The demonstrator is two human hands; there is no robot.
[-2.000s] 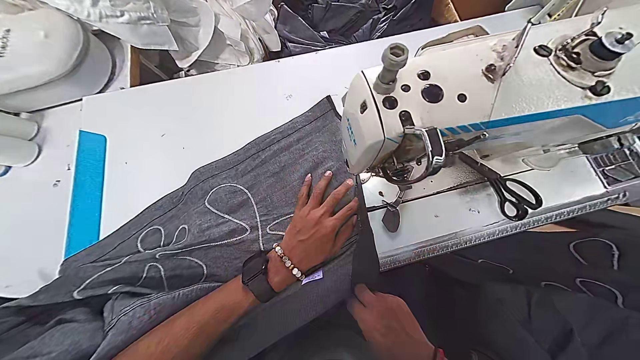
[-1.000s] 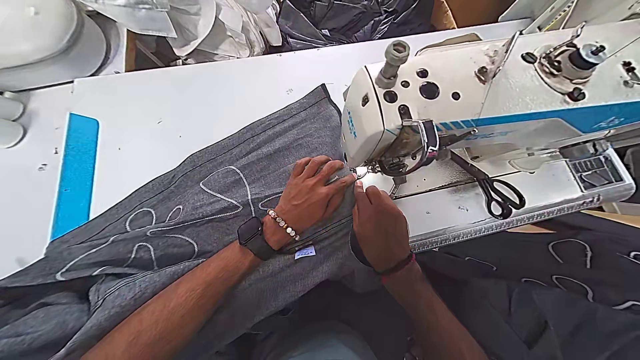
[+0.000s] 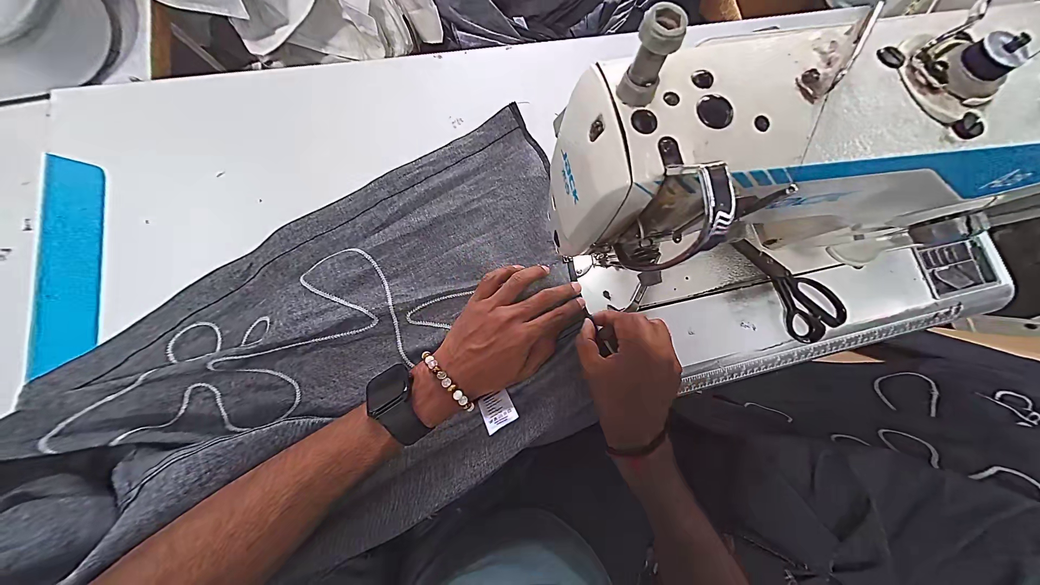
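Dark grey denim-like cloth (image 3: 455, 211) with looping light cord stitching lies over the white table, its right edge at the needle area of a Jack sewing machine (image 3: 601, 162). My left hand (image 3: 508, 333), wearing a black watch and a beaded bracelet, rests flat on the cloth with its fingertips near that edge, just below the presser foot. Close to its right, my right hand (image 3: 630, 357) pinches the cloth's dark edge between thumb and fingers. A small white label (image 3: 497, 411) shows on the cloth below my left wrist. The needle itself is hard to make out.
Black-handled scissors (image 3: 812, 309) lie on the machine bed, behind a ruler strip (image 3: 812, 349) along its front edge. More dark cloth with light cord (image 3: 877, 463) hangs at the lower right. White fabric pieces (image 3: 325, 32) and dark bundled material (image 3: 536, 20) are behind the table.
My right hand has gone up from below the cloth edge toward the needle area, then slightly back down along the edge. The cloth's edge now lies at the presser foot.
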